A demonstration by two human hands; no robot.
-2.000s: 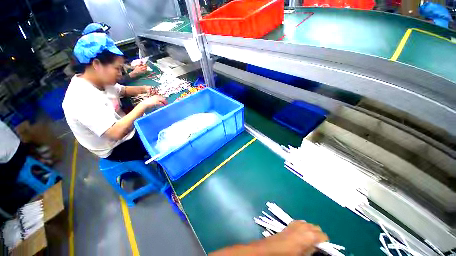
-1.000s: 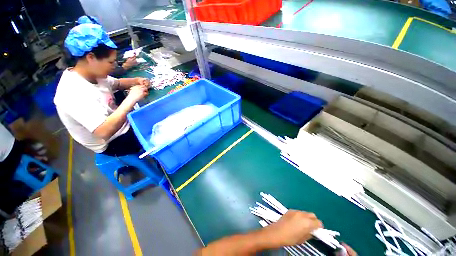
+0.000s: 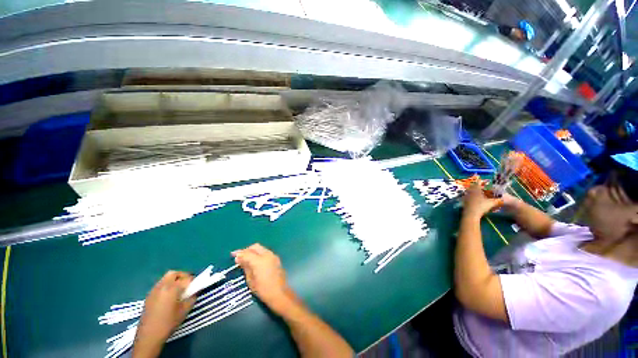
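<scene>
A loose row of white lengths [image 3: 220, 305] lies on the green bench in front of me. My left hand [image 3: 166, 305] is closed around a small bunch of white lengths, whose ends stick out past the fingers. My right hand [image 3: 260, 271] is to the right of it, with thumb and fingertips together at the end of a thin white length that runs toward the bunch. The contact at the fingertips is small and slightly blurred. Both hands are over the upper part of the row.
A larger white pile [image 3: 378, 208] lies to the right, another pile [image 3: 143, 199] at back left. Looped white strips [image 3: 280, 201] lie between. Behind are a divided parts bin [image 3: 192, 133], a clear bag [image 3: 350, 126] and a metal shelf edge. A co-worker [image 3: 553, 287] sits at right.
The view has swung right; the blue tote and the left co-worker are gone from it. The right hand, partly visible a second ago, now shows fully beside the left hand, which still holds the bunch.
</scene>
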